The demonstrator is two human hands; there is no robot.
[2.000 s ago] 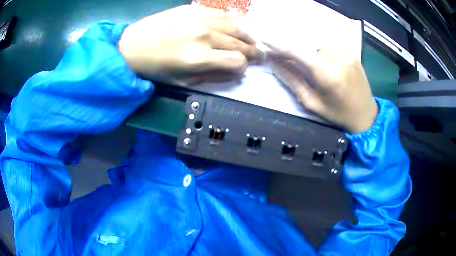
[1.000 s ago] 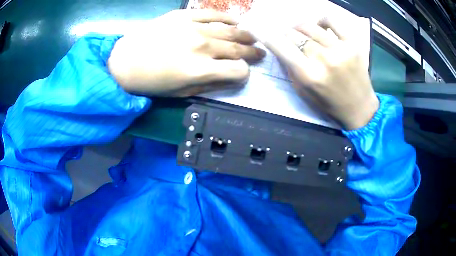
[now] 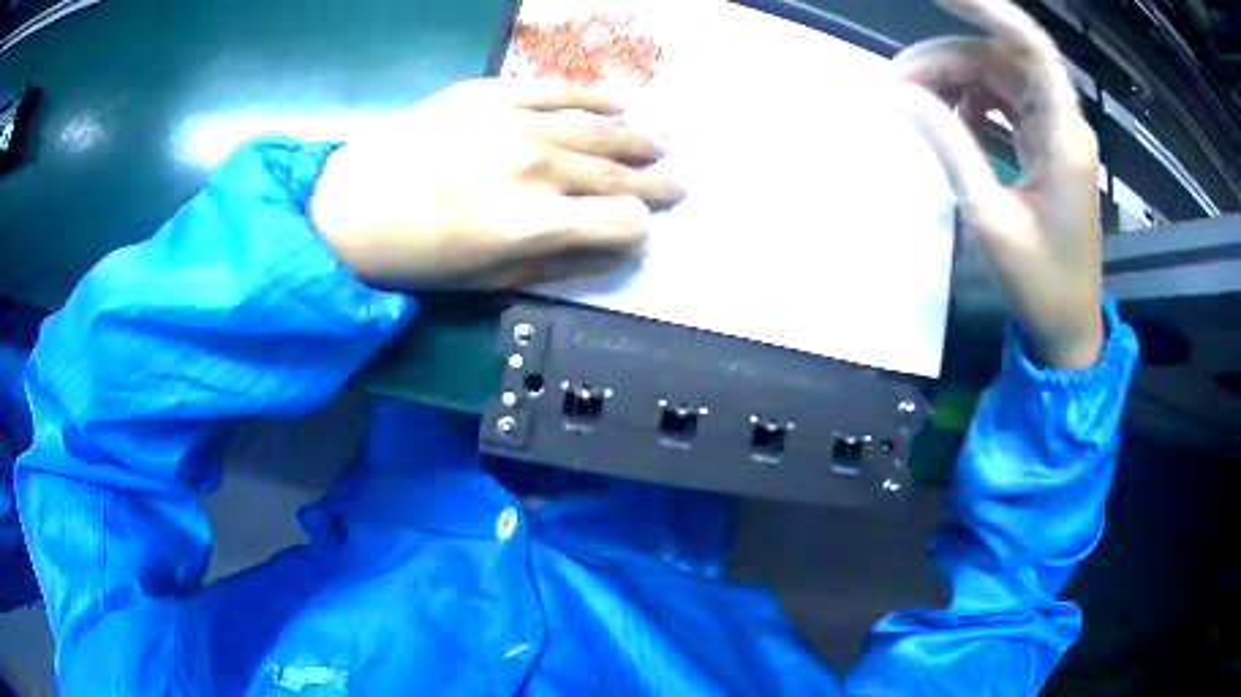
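Note:
A dark bar-shaped fixture (image 3: 721, 361) lies slightly tilted near my body. It has four small dark nests with shiny pins and bright screws at both ends; I cannot tell what the nests hold. Behind it lies a white sheet (image 3: 803, 191) with a dark rim. A reddish-orange pile of loose parts (image 3: 588, 49) is at its upper left. My left hand (image 3: 497, 184) rests palm down on the sheet's left side, fingers slightly apart, its underside hidden. My right hand (image 3: 1021, 150) is blurred and raised over the sheet's right edge, fingers curved; I cannot tell if it holds anything.
A glossy green mat (image 3: 259, 82) lies under the sheet and fixture. Metal rails (image 3: 1136, 204) run along the upper right. A grey machine edge (image 3: 1177, 259) is at the right. A small black object (image 3: 14, 120) is at the far left. A blurred green patch (image 3: 953, 415) is right of the fixture.
My right hand has moved from the middle of the sheet up and right to its edge. My left hand stays on the sheet's left side. More of the sheet and orange pile shows.

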